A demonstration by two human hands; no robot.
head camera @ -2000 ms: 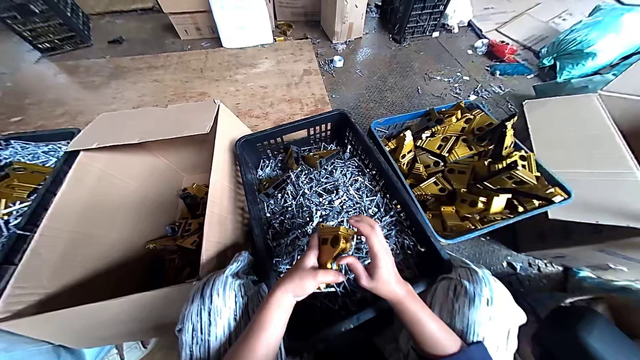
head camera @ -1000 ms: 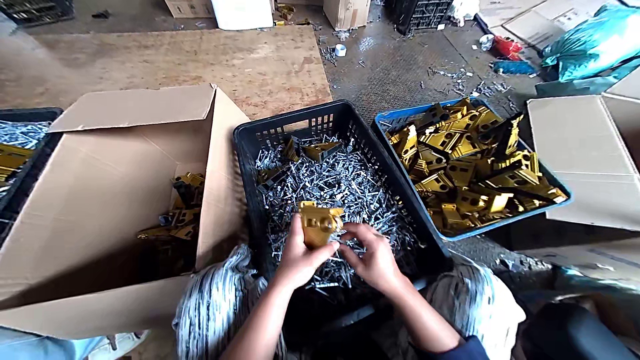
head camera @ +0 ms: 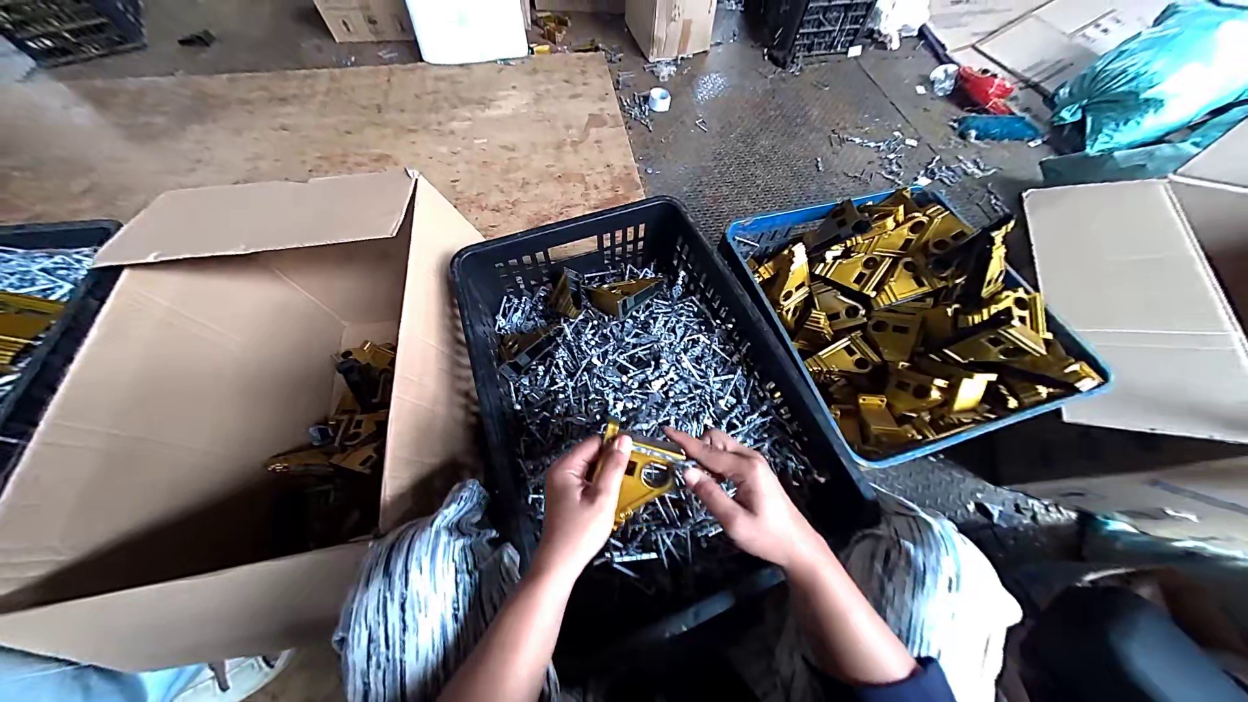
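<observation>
My left hand (head camera: 585, 492) grips a gold-coloured metal bracket (head camera: 639, 480) by its left side, above a black plastic crate (head camera: 575, 239). At the bracket's upper right edge, my right hand (head camera: 746, 497) has its thumb and index finger around a small silvery piece, perhaps a screw. Loose metal screws (head camera: 634, 370) fill the crate beneath both hands, and several gold brackets (head camera: 624, 295) lie on them at the far end. To the right, a blue-rimmed tray (head camera: 975, 424) holds a heap of similar brackets (head camera: 897, 331).
An open cardboard box (head camera: 224, 390) with some brackets (head camera: 356, 429) inside stands at the left. Beyond its left side is another dark crate (head camera: 58, 234). A second cardboard box (head camera: 1121, 302) is at the far right, below a teal plastic bag (head camera: 1150, 78). A plywood sheet (head camera: 439, 127) lies on the floor ahead.
The bracket has been turned in my left hand, so its flat side with the round hole now shows. My right hand has come to the bracket's upper edge.
</observation>
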